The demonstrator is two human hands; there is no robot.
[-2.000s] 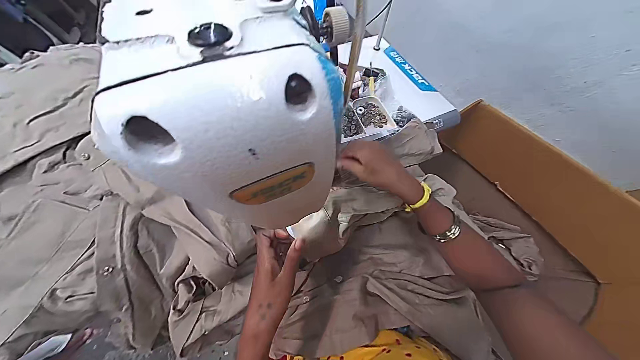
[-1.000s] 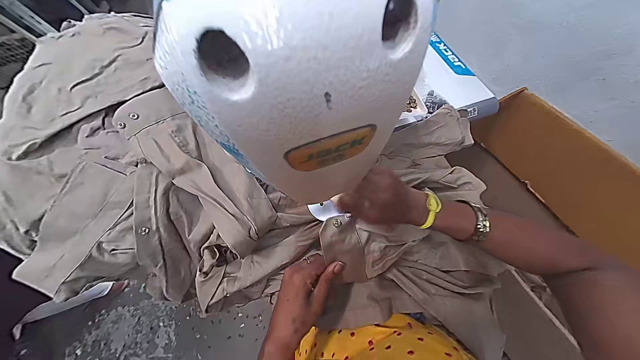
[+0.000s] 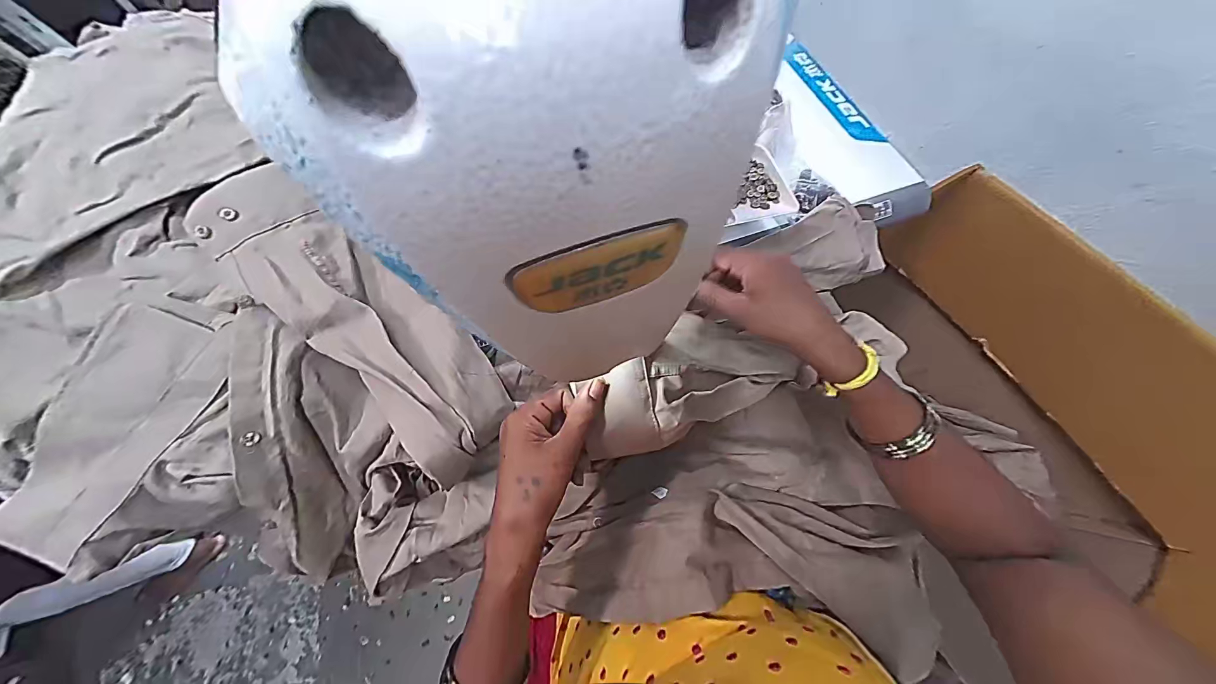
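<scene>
The white head of a Jack sewing machine (image 3: 494, 180) fills the top middle and hides its needle area. Below its lower edge, my left hand (image 3: 546, 432) pinches the edge of a beige shirt cuff (image 3: 627, 408) between thumb and fingers. My right hand (image 3: 760, 299) is just right of the machine head, its fingers curled and partly hidden behind it; whether they hold something small cannot be told. Under both hands lies the rest of the beige garment (image 3: 665, 532), across the lap.
More beige garments with buttons (image 3: 285, 380) are heaped at the left. A tray of small buttons (image 3: 760, 185) stands behind the right hand, beside a white and blue box (image 3: 855, 142). An open cardboard box (image 3: 1054, 332) lies at the right. A person's foot (image 3: 185, 565) shows at lower left.
My right hand has moved from the cloth under the machine head up and away to its right side. My left hand has come up to the cuff edge near the machine.
</scene>
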